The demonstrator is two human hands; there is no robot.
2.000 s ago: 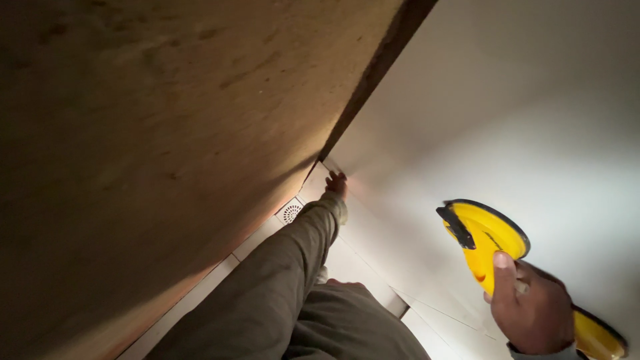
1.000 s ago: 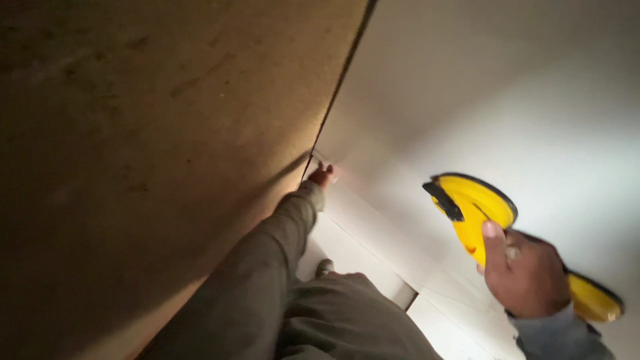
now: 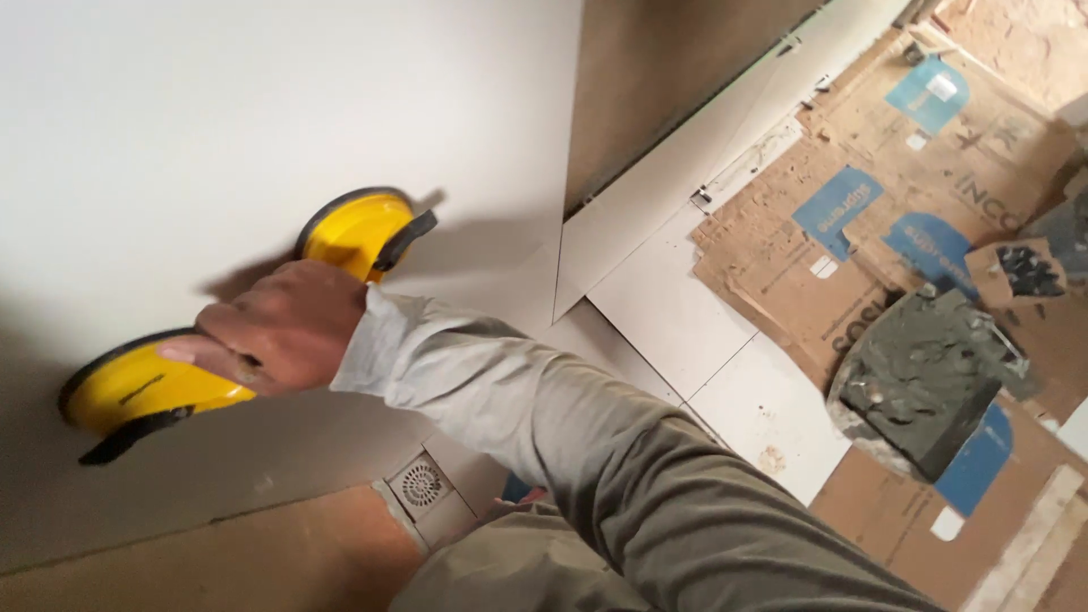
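My right hand (image 3: 280,327) is closed around the handle of a yellow double-cup suction lifter (image 3: 353,229). Both black-rimmed cups lie against a large white tile panel (image 3: 297,102), one above the hand and one below it to the left. A black lever shows on each cup. The grey-green sleeve runs from the wrist to the lower right. My left hand is out of view.
A square floor drain (image 3: 421,484) lies below the panel. At the right, torn cardboard (image 3: 765,255) covers pale floor tiles (image 3: 688,310), with a heap of grey mortar (image 3: 918,374) on it. Low wall tiles (image 3: 646,204) bear small clips; bare wall (image 3: 663,93) shows above.
The view has turned a lot, bringing the cardboard and mortar into sight. My left hand, earlier at the panel's edge by the rough brown wall, has left the view. My right hand still holds the lifter.
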